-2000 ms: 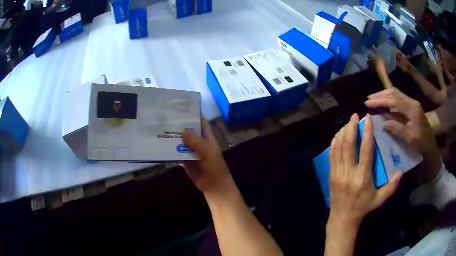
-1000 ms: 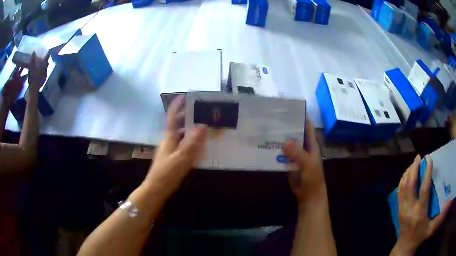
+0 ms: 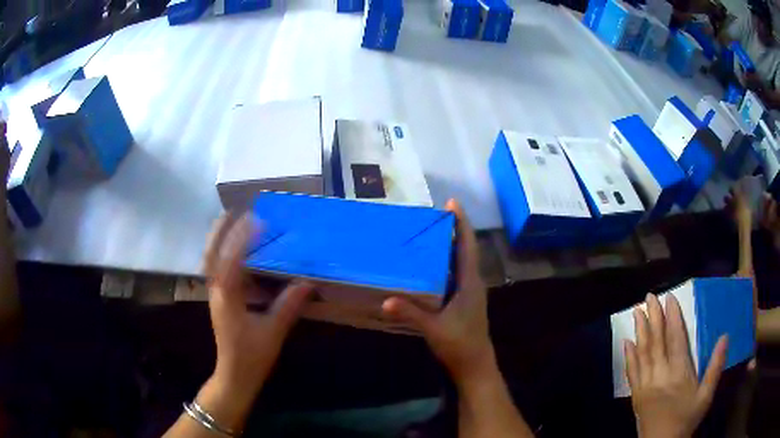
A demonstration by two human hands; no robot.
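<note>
A retail carton (image 3: 355,244) is held at the table edge with its closed blue side facing up and its white face turned down towards me. My left hand (image 3: 252,291) grips its left end, blurred, with a bracelet at the wrist. My right hand (image 3: 457,299) grips its right end, thumb on the lower front edge. Behind it stand a plain white box (image 3: 272,145) and a white-faced carton (image 3: 381,162) with a dark picture patch. The carton's contents are hidden.
White-and-blue cartons (image 3: 547,175) stand along the right table edge, with light-blue cartons (image 3: 98,128) at the left. More blue cartons (image 3: 382,24) stand at the back. At the lower right another person's hand (image 3: 667,368) rests on a carton (image 3: 723,321).
My left hand has joined my right on the carton since the oldest frame. The carton has been tipped from its white picture face to its blue side. The view has also shifted.
</note>
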